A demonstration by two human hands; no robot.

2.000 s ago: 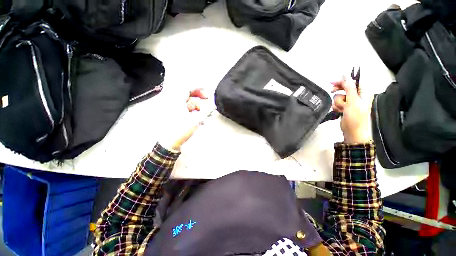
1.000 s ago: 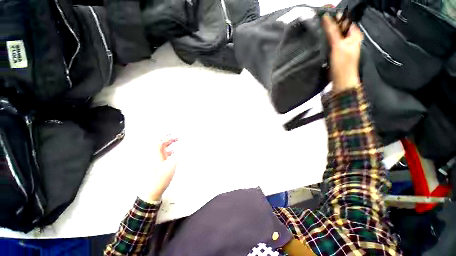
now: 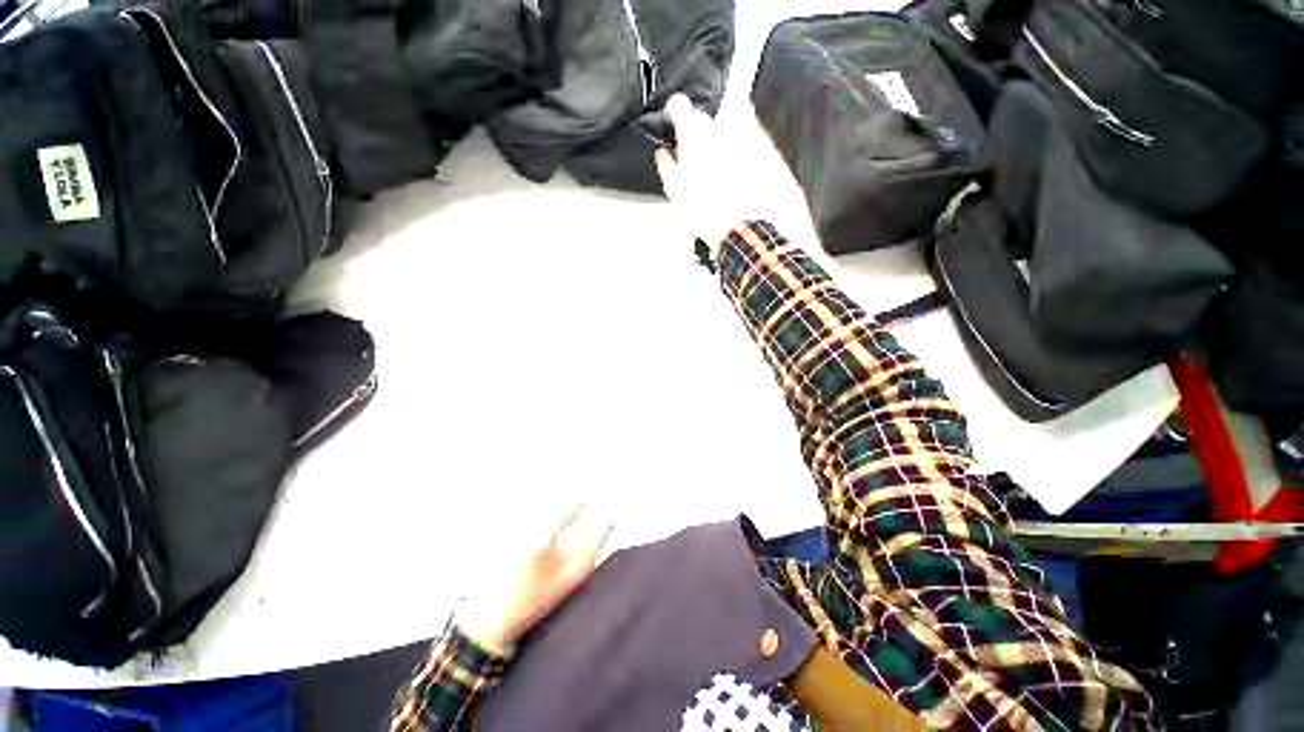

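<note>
My right hand (image 3: 694, 150) reaches to the near edge of a black zippered bag (image 3: 594, 107) at the top centre. Its fingertips touch the bag; glare hides whether they grip it. A small dark piece (image 3: 704, 255), too unclear to name, shows near my right wrist. My left hand (image 3: 551, 579) is low in front of the apron, fingers loosely extended, with nothing seen in it. A black boxy pouch (image 3: 858, 165) with a white label sits upright at the upper right.
Large black backpacks (image 3: 122, 179) line the left side of the white table (image 3: 486, 386). More black bags (image 3: 1130, 243) are piled at right. A narrow black strip (image 3: 908, 308) lies beside them. A red frame (image 3: 1208, 443) stands beyond the right table edge; a blue bin (image 3: 165, 708) is lower left.
The boxy pouch has gone from the table centre to the upper right, and my right hand has left it for the top-centre bag. My left hand has moved down towards the apron.
</note>
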